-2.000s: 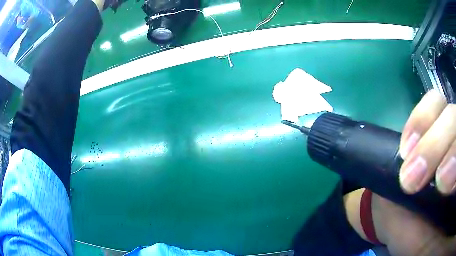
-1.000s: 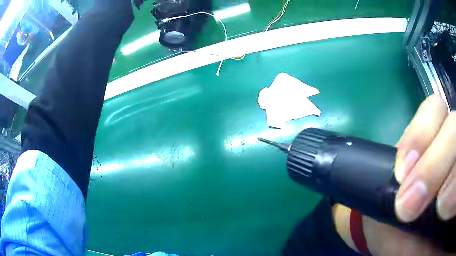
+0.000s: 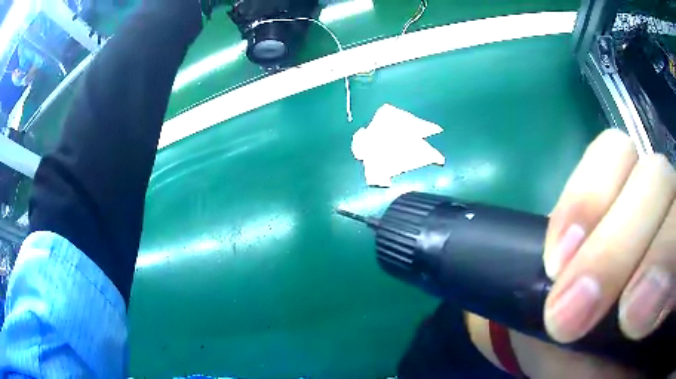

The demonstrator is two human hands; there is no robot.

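My right hand (image 3: 608,252), bare, is closed around a black electric screwdriver (image 3: 474,255) at the lower right. Its thin bit points left over the green bench and touches nothing that I can see. A black housing unit (image 3: 278,26) with a round end lies at the top, beyond the white strip, cut off by the frame. Thin wires trail from it over the strip. My left arm, in a black sleeve with a light blue cuff, reaches up at the left. My left hand is out of the picture past the top edge.
A ragged white scrap (image 3: 396,148) lies flat on the green bench (image 3: 244,311), just beyond the bit. A white strip (image 3: 459,41) crosses the bench. A metal frame (image 3: 623,96) with dark items beside it stands at the right edge. Tiny dark specks dot the bench.
The screwdriver and my right hand have moved left in the picture. The white scrap also appears further left, and the housing unit slightly right. My left sleeve has shifted right; my right hand keeps its hold.
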